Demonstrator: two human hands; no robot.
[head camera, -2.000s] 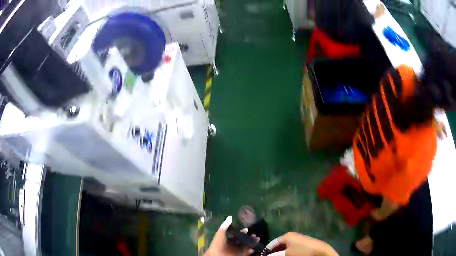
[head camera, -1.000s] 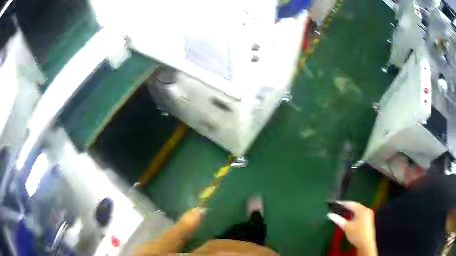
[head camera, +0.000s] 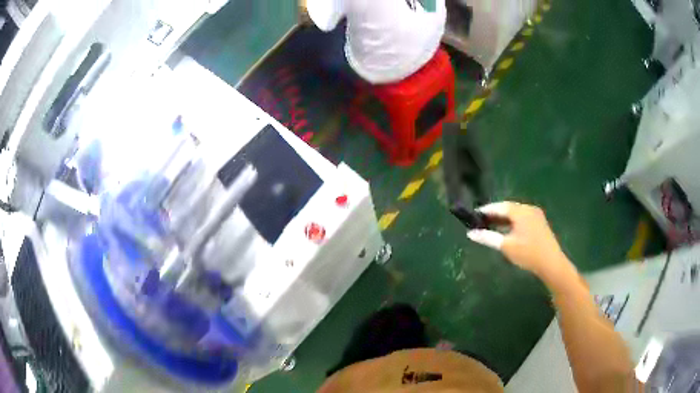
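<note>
My right hand (head camera: 526, 234) reaches in from the lower right, with white finger cots on the thumb and a finger. It is shut on a dark, thin, hand-length part (head camera: 464, 173), held over the green floor. The part is blurred, so its exact type and details cannot be told. My left hand is not in view.
A white machine (head camera: 338, 249) with red buttons, a black panel and a blue rounded rim stands at left. A person in white (head camera: 395, 38) sits on a red stool (head camera: 414, 100) ahead. White machines (head camera: 675, 146) stand at right. Yellow-black tape (head camera: 413, 186) marks the floor.
My right hand has moved up with the dark part, which now shows longer. My left arm has left the picture. The view has shifted to a different white machine and a seated person.
</note>
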